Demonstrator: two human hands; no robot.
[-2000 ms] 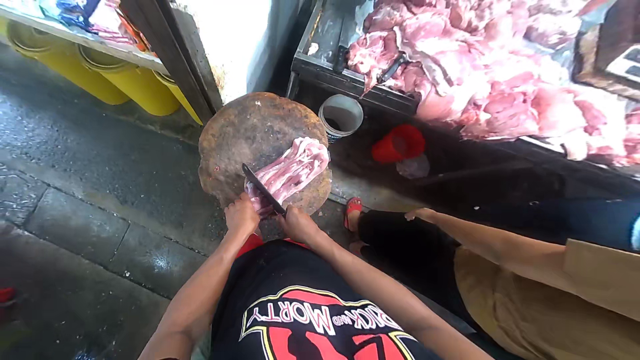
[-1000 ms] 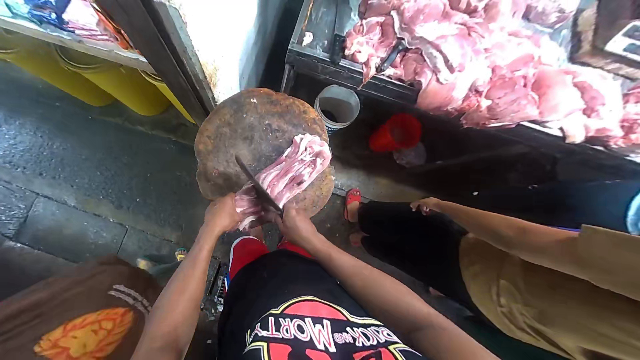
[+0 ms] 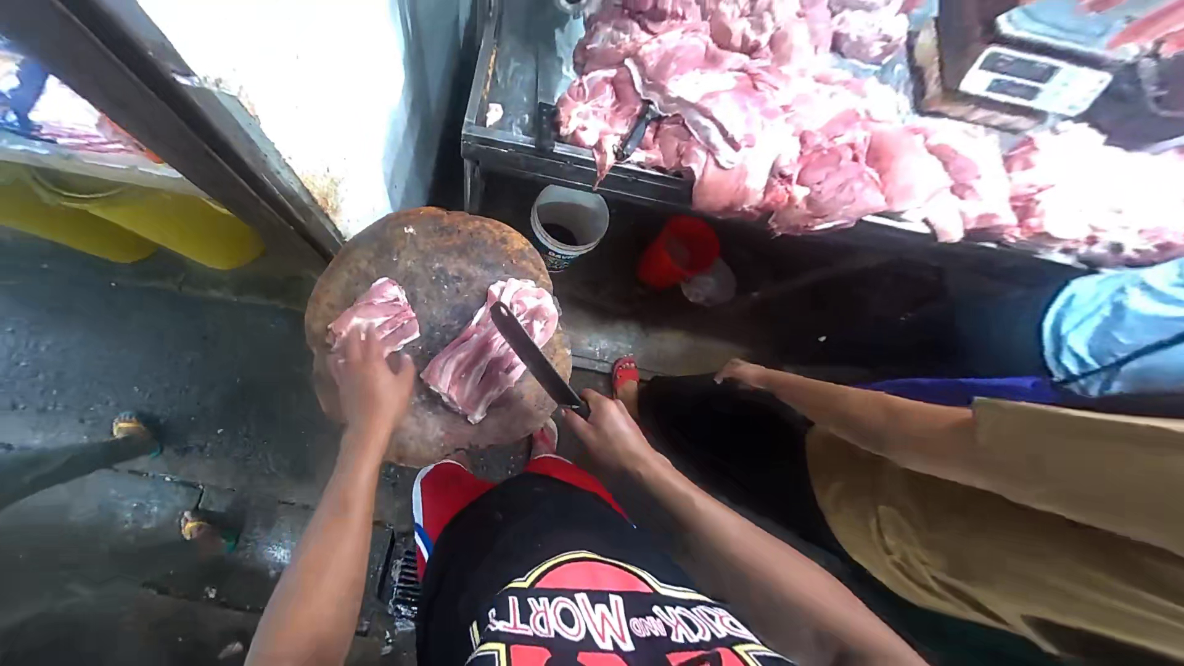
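Note:
A round wooden chopping block (image 3: 435, 240) stands in front of me. On its left part lies a smaller piece of raw meat (image 3: 377, 313), with my left hand (image 3: 372, 381) on its near edge; whether the fingers grip it cannot be told. A larger slab of raw meat (image 3: 476, 365) lies on the right part, apart from the smaller one. My right hand (image 3: 610, 430) is closed around the handle of a long-bladed knife (image 3: 534, 356), whose dark blade passes over the larger slab and points up and left.
A metal-edged table (image 3: 573, 165) piled with raw meat (image 3: 832, 176) stands ahead right. Below are a white bucket (image 3: 570, 222) and a red container (image 3: 680, 250). A person in a tan top (image 3: 971, 536) stands close on my right. Another person's feet (image 3: 131, 427) are at left.
The meat that lay as one slab on the block is now in two separate pieces. My left hand has moved left with the smaller piece, and the knife has moved right.

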